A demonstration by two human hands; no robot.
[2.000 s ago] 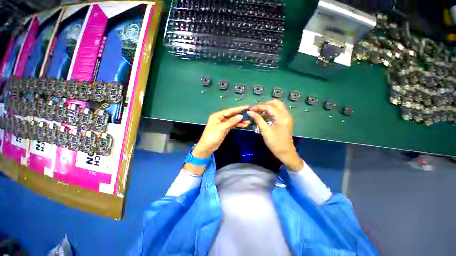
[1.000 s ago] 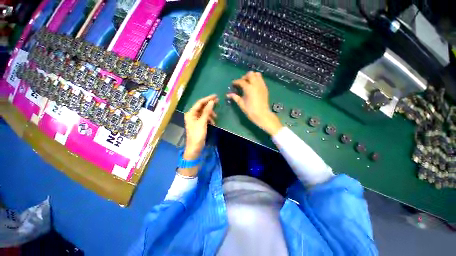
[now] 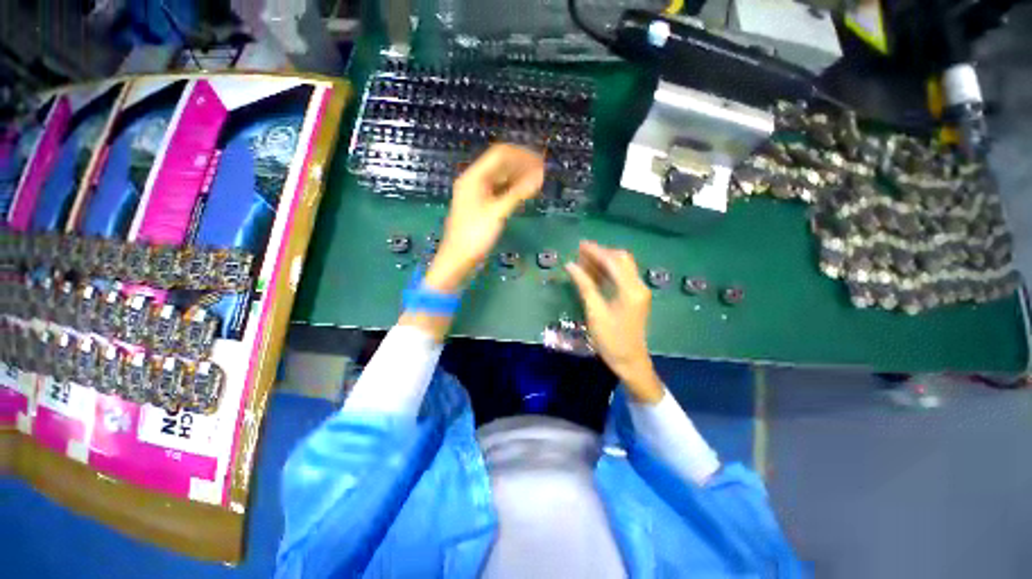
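Small round dark components (image 3: 547, 259) stand in a spaced row on the green bench, with tiny bright specks beside some. My left hand (image 3: 481, 209) is raised over the front part of the clear component tray (image 3: 390, 134), fingers curled; whether they hold a part cannot be told. My right hand (image 3: 615, 305) is over the row, thumb and fingers bent close together near the bench, slightly blurred; what is between the fingertips cannot be told. A silvery patch of small hardware (image 3: 568, 337) lies at the front bench edge between my wrists.
A silver-white box (image 3: 724, 119) with a dark mechanism stands behind the row. A heap of silver-gold modules (image 3: 905, 243) lies at the right. Printed cardboard (image 3: 258, 339) bearing rows of modules (image 3: 204, 385) is at the left. A black device lies behind the box.
The view has shifted. My left hand has moved from the front edge forward to the tray. My right hand has moved from the row's left end to right of its middle.
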